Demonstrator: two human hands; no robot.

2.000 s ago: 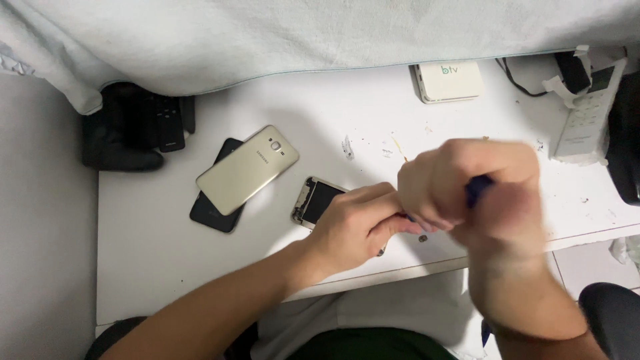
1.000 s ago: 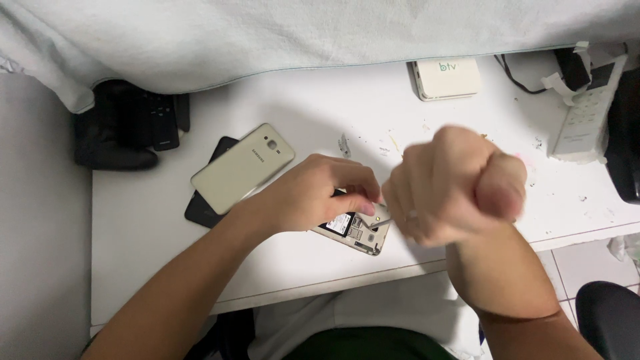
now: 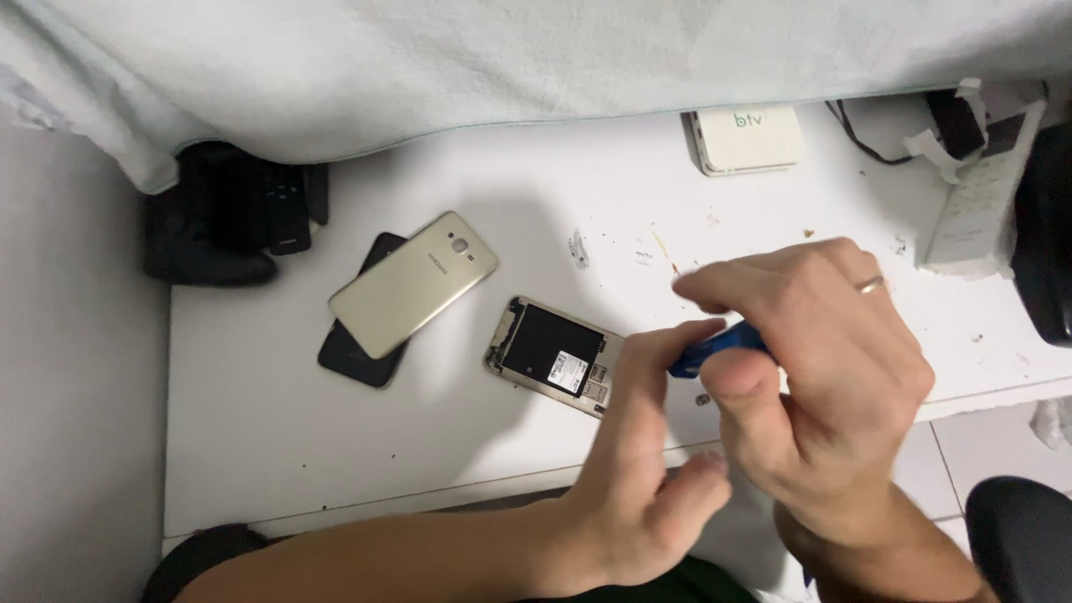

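Note:
My right hand [image 3: 821, 360] holds a blue tool handle [image 3: 720, 347], likely a screwdriver's, between thumb and fingers; its tip is not visible. Close against it on the left, my left hand [image 3: 645, 452] has its index fingertip by the handle and its thumb apart; whether it touches the handle cannot be told. Left of my hands, a smartphone body [image 3: 548, 352] lies without its back cover, showing the black battery bay, a white label and card slots; my left hand hides its right end. A gold Samsung back cover [image 3: 414, 285] rests across a dark phone or cover [image 3: 360, 356].
The white table [image 3: 335, 444] has a front edge near my forearms. A white box [image 3: 745, 142] stands at the back, under a hanging pale cloth [image 3: 502, 59]. At the right lie a remote control [image 3: 976, 201] and a cable [image 3: 863, 138]. Black objects [image 3: 226, 218] sit at the left.
My left hand has left the phone body, which it was touching one second ago, and has come beside my right hand. More of the phone shows. The blue handle in my right hand is now seen from the side.

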